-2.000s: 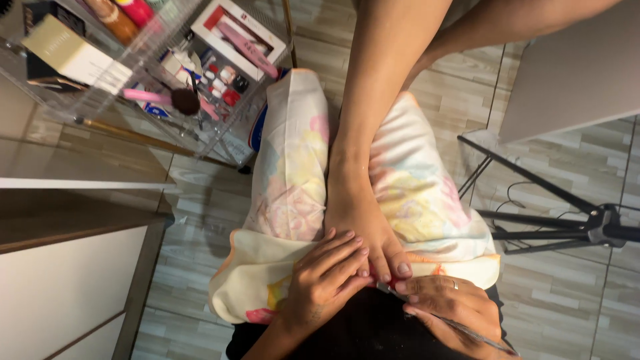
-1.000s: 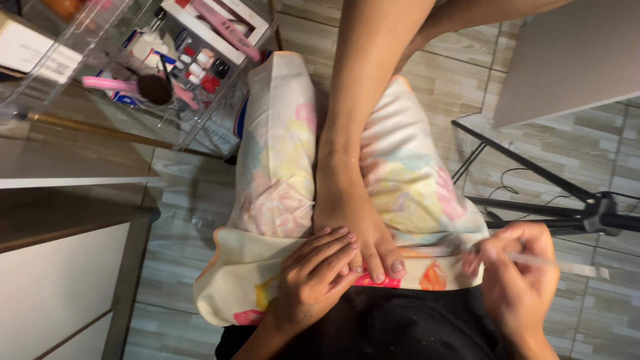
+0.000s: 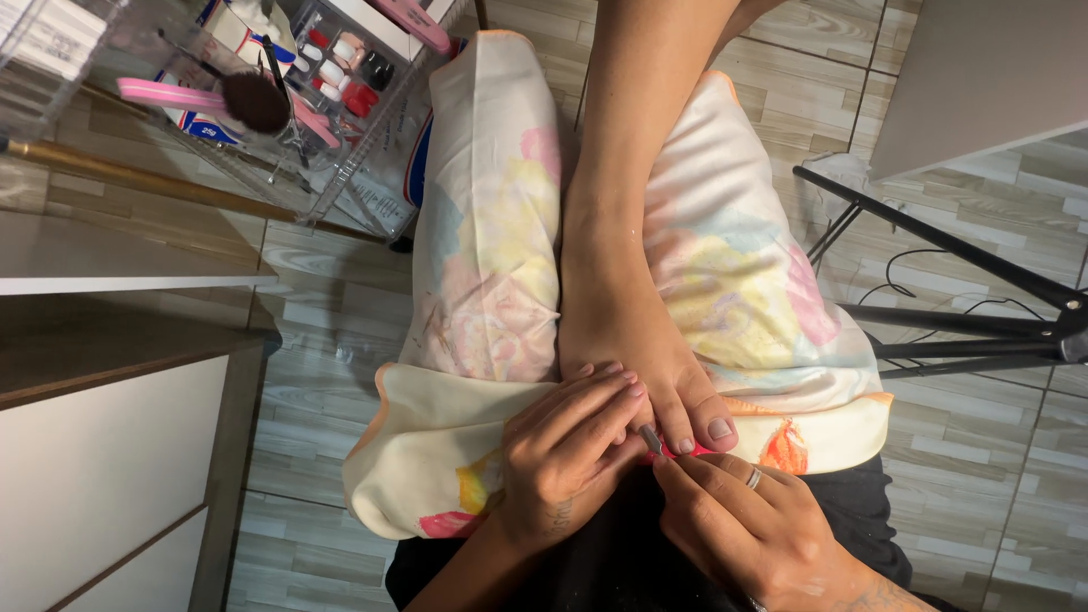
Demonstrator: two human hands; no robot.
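Observation:
Another person's bare foot point(image 3: 625, 323) rests on a floral towel point(image 3: 493, 212) laid across my lap. My left hand point(image 3: 569, 438) lies over the smaller toes and holds one of them between thumb and fingers. In my right hand point(image 3: 748, 518), a ring on one finger, is a slim metal nail tool point(image 3: 651, 439), its flat tip at a small toe's nail; most of its shaft is hidden by the hand. The big toe point(image 3: 712, 418) lies beside my right fingers.
Clear plastic trays point(image 3: 340, 183) at upper left hold a makeup brush point(image 3: 255, 100), nail polish bottles point(image 3: 340, 72) and a pink nail file point(image 3: 412, 21). A white-fronted cabinet point(image 3: 110, 476) stands at left, black tripod legs point(image 3: 943, 242) at right.
My right hand has come back from the right to the toes with the metal tool, after being raised away from the foot one second ago. My left hand stays on the toes.

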